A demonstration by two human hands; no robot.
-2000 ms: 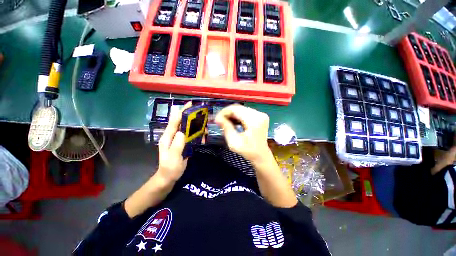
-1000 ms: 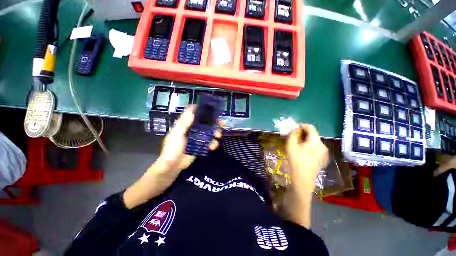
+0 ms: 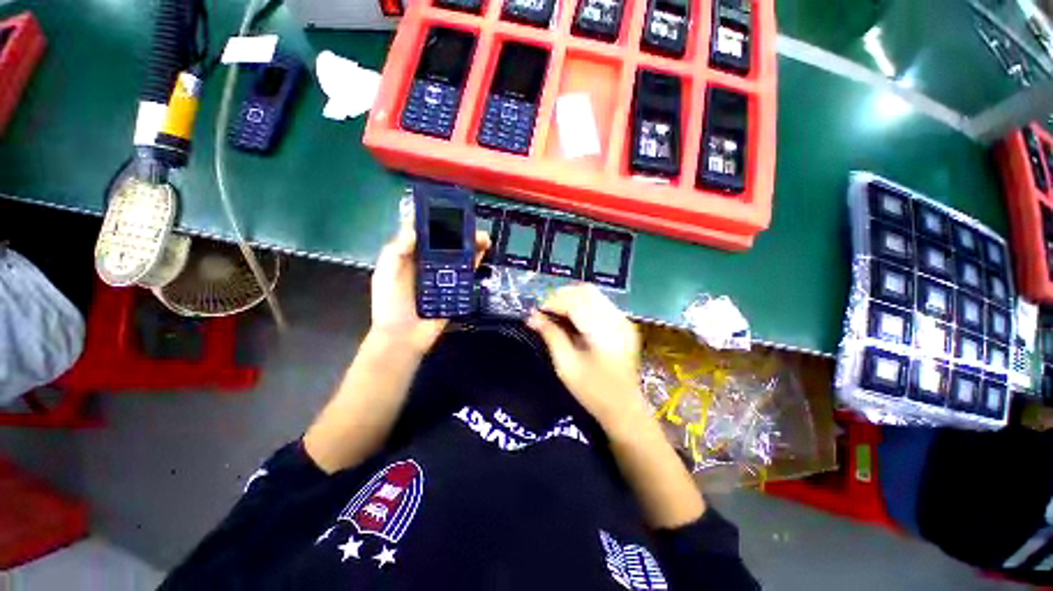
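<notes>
My left hand (image 3: 398,289) holds a dark blue keypad phone (image 3: 446,256) upright, screen and keys facing me, above the bench edge. My right hand (image 3: 600,352) is just right of the phone, its fingertips pinched beside shiny clear film (image 3: 514,291) at the front of the lens tray; whether it grips anything is too small to tell. The clear lens tray (image 3: 585,249) shows several black-bordered display lenses (image 3: 564,249); the phone and my left hand hide its left part.
An orange foam phone tray (image 3: 554,173) stands behind, with one pocket holding only a white piece. A second lens tray (image 3: 924,303) is at right. A separate phone (image 3: 268,106), a ribbed duct (image 3: 173,64) and a cream nozzle (image 3: 139,231) are at left. A waste box (image 3: 739,416) sits below the edge.
The yellow ring on the phone two seconds ago no longer shows. My right hand has moved left from near the waste box to the lens tray. The phone is now more upright; the view has shifted.
</notes>
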